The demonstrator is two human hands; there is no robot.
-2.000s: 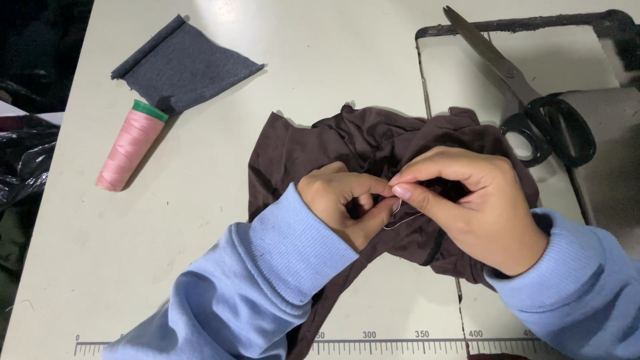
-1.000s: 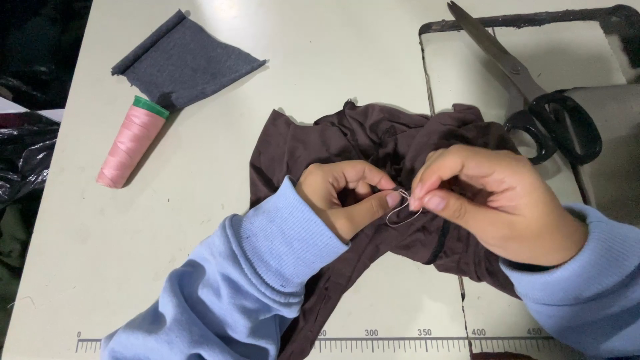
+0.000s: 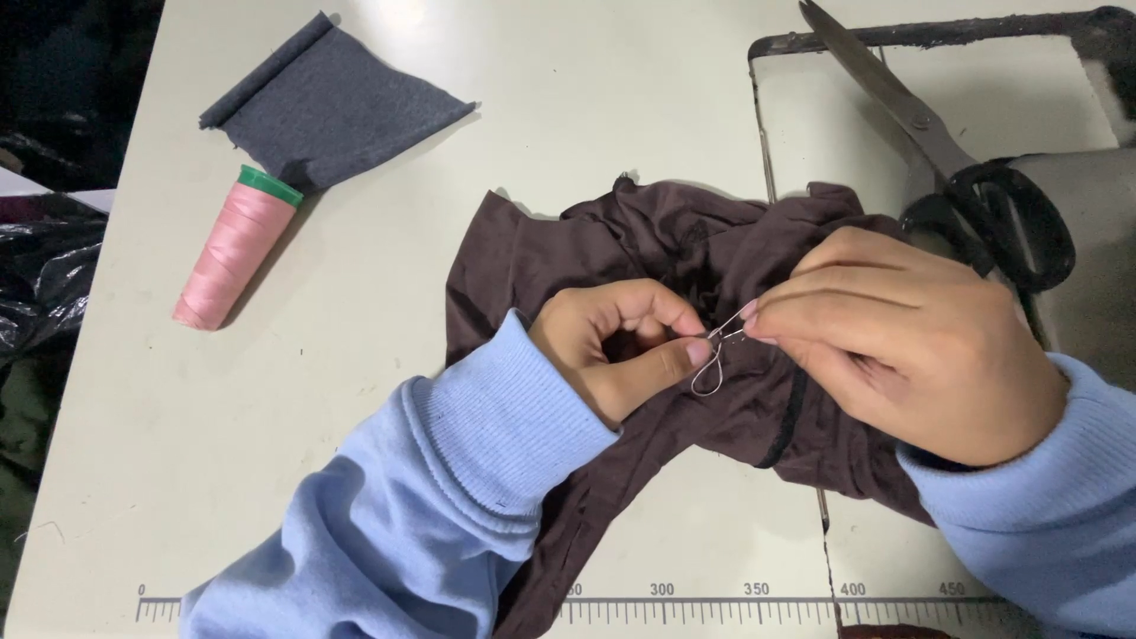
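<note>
My left hand (image 3: 626, 346) pinches a thin light thread (image 3: 707, 383) between thumb and index finger, and a small loop of it hangs below the fingertips. Just to the right, my right hand (image 3: 905, 346) pinches the thread too, with two short strands stretched between the hands. Whether a needle is among them I cannot tell. Both hands are over a crumpled dark brown fabric (image 3: 550, 257), which has a black strip (image 3: 785, 422) along one part. Light blue sleeves cover both wrists.
A cone of pink thread (image 3: 235, 253) lies at the left, touching a dark grey cloth piece (image 3: 346, 106). Black-handled scissors (image 3: 923, 124) lie at the upper right by a dark-edged panel. A printed ruler scale (image 3: 710, 611) runs along the table's near side. Black plastic (image 3: 44, 275) is beyond the left edge.
My right hand has moved a little away from the left. The thread loop between the fingers has become smaller, and two strands now run taut between the hands.
</note>
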